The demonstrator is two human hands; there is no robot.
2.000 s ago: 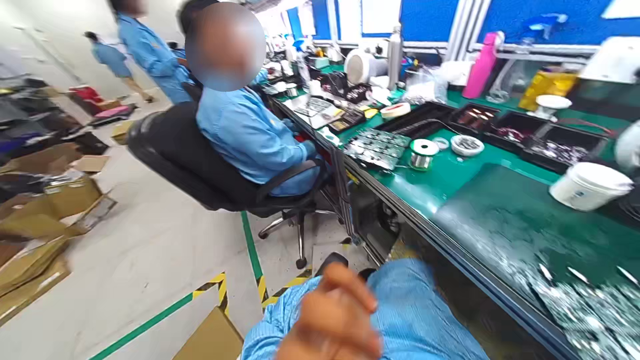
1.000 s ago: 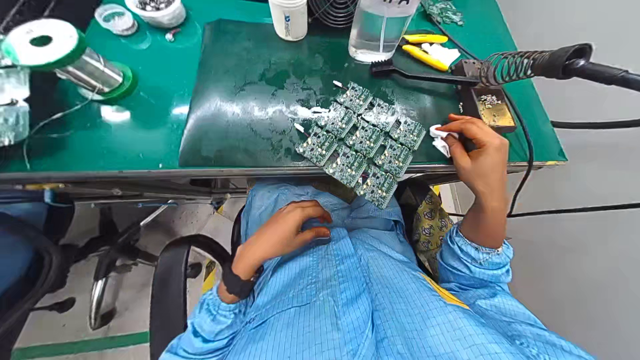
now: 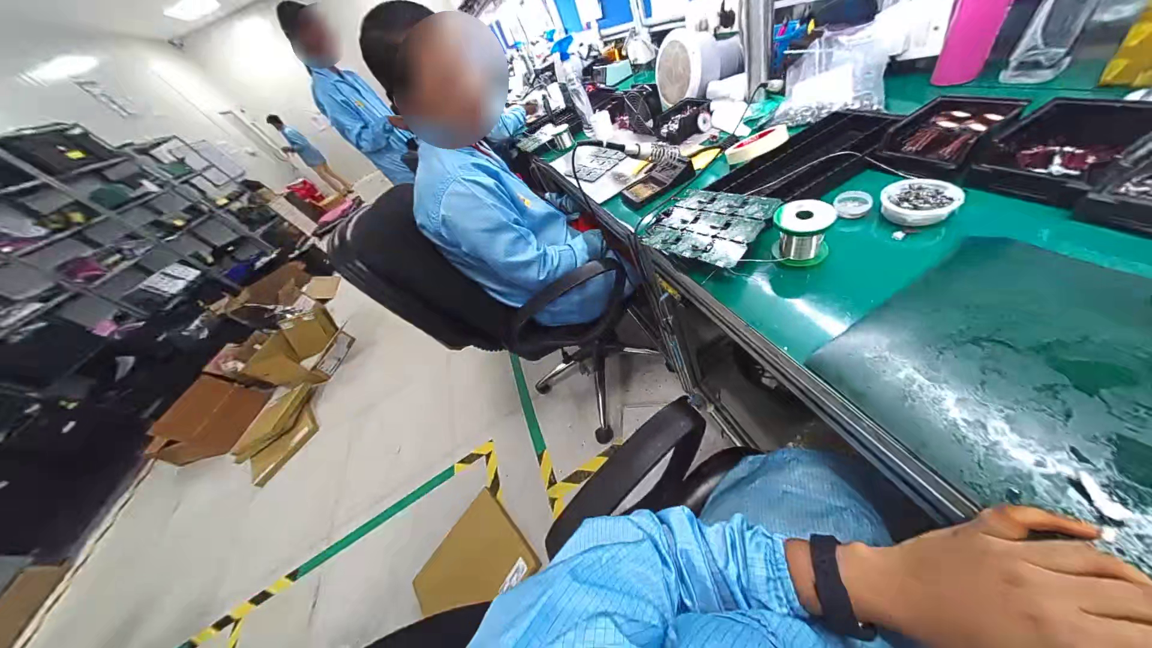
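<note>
My left hand (image 3: 1017, 576), with a dark band on the wrist, reaches palm down to the bench edge at the lower right. Its fingertips run to the frame's edge, beside white residue on a dark green mat (image 3: 1008, 333); whether anything lies under them is hidden. My right hand is outside the view. Farther up the green bench stand a spool of solder wire (image 3: 802, 236), a panel of circuit boards (image 3: 711, 225), a small round lid (image 3: 852, 204) and a white tub of small metal parts (image 3: 922, 202).
A person in a blue smock (image 3: 504, 216) sits in a black chair (image 3: 405, 270) beside the bench. Black trays (image 3: 954, 130) of parts line its back. An armrest (image 3: 630, 468) is near my left arm. Cardboard boxes (image 3: 207, 405) and a flat carton (image 3: 477, 558) lie on the floor; shelving stands left.
The view has swung far to the left since one second ago. My left hand, over my lap then, is now at the bench edge. My right hand has left the view.
</note>
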